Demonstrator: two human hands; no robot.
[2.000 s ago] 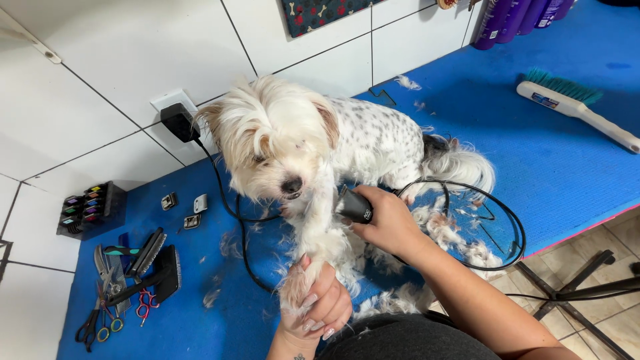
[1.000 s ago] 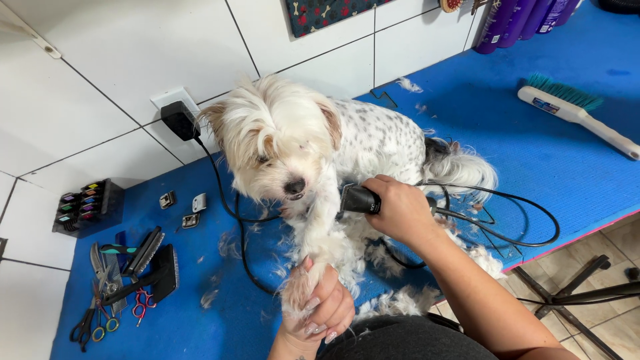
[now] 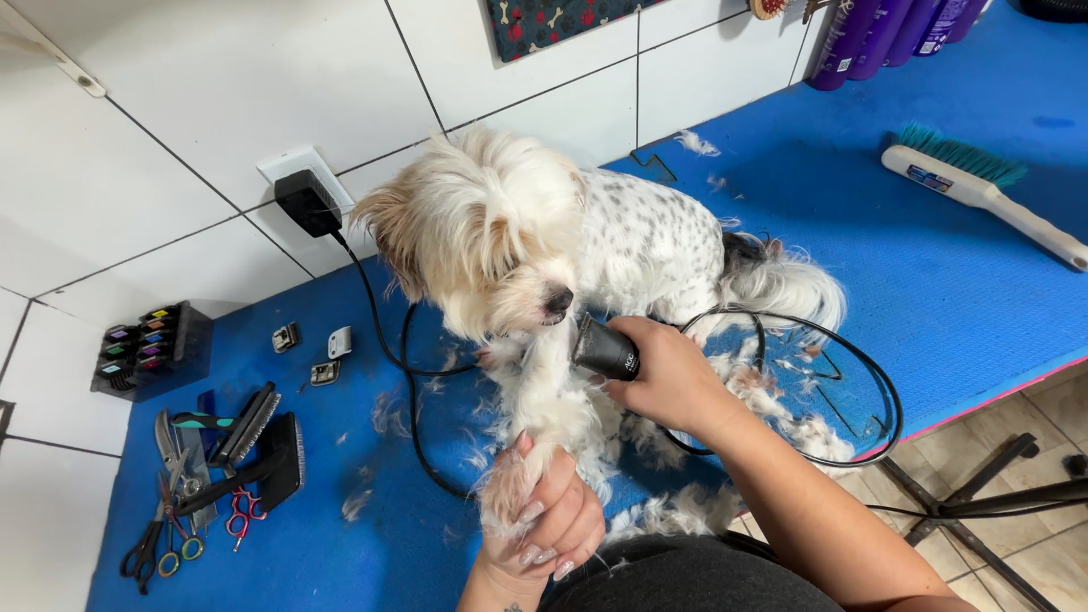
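Observation:
A small white dog (image 3: 650, 229) with a grey-spotted trimmed body and a long-haired head sits on the blue grooming table. My left hand (image 3: 552, 518) is closed around its raised front paw. My right hand (image 3: 667, 374) grips black corded hair clippers (image 3: 606, 348), whose blade end is at the upper part of that front leg, just below the muzzle. The clippers' black cord (image 3: 892, 399) loops to the right over the table. Loose clumps of cut hair (image 3: 680, 512) lie under and around the dog.
Slicker brushes (image 3: 285, 459), several scissors (image 3: 144, 544) and clipper blades (image 3: 324, 372) lie at left, near a rack of guard combs (image 3: 153, 350). A plugged adapter (image 3: 308, 202) sits on the tiled wall. A teal-bristled brush (image 3: 952, 174) and purple bottles (image 3: 850, 42) are at right.
The dog's head has turned toward the right and its muzzle now sits nearer the clippers. My left hand still holds the paw, and the clippers stay by the same leg.

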